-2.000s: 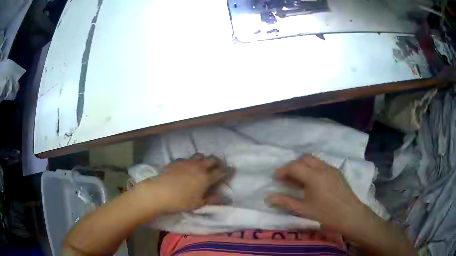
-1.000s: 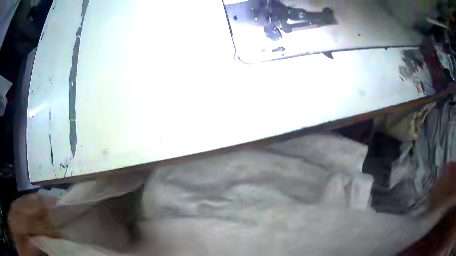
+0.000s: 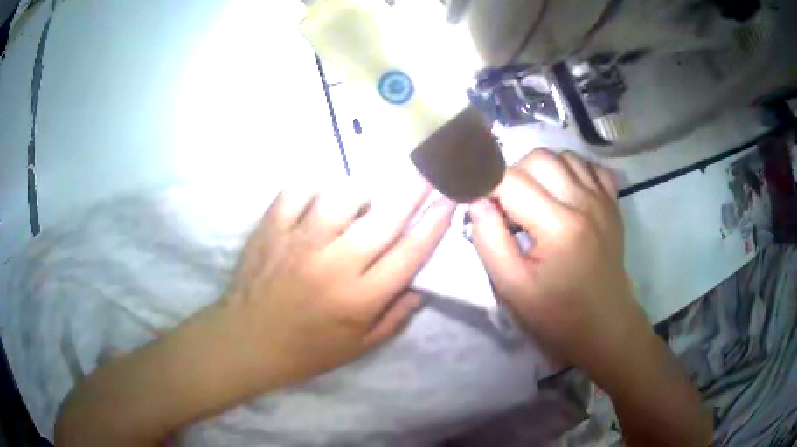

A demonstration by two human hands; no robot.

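Note:
The pale grey-white cloth (image 3: 437, 367) lies over the table's front and lap, with its upper part under my hands. My left hand (image 3: 341, 262) lies flat on the cloth, fingers spread towards the needle area. My right hand (image 3: 559, 236) pinches the cloth edge between thumb and fingers, just right of my left fingertips. The cream bar with a blue ring mark and brown rounded end (image 3: 461, 157) hangs over the fingertips and hides the spot under it. The presser foot area (image 3: 516, 98) shows metal parts under bright light.
The sewing machine head (image 3: 690, 61) fills the upper right. The white table (image 3: 114, 113) with a dark strip extends left. Grey cloth (image 3: 743, 349) is heaped at the lower right, below the table edge. Glare washes out the table centre.
The view has shifted to the needle area. The cloth, before on the lap and spread wide between my hands, now lies on the table. My hands have come together beside the needle.

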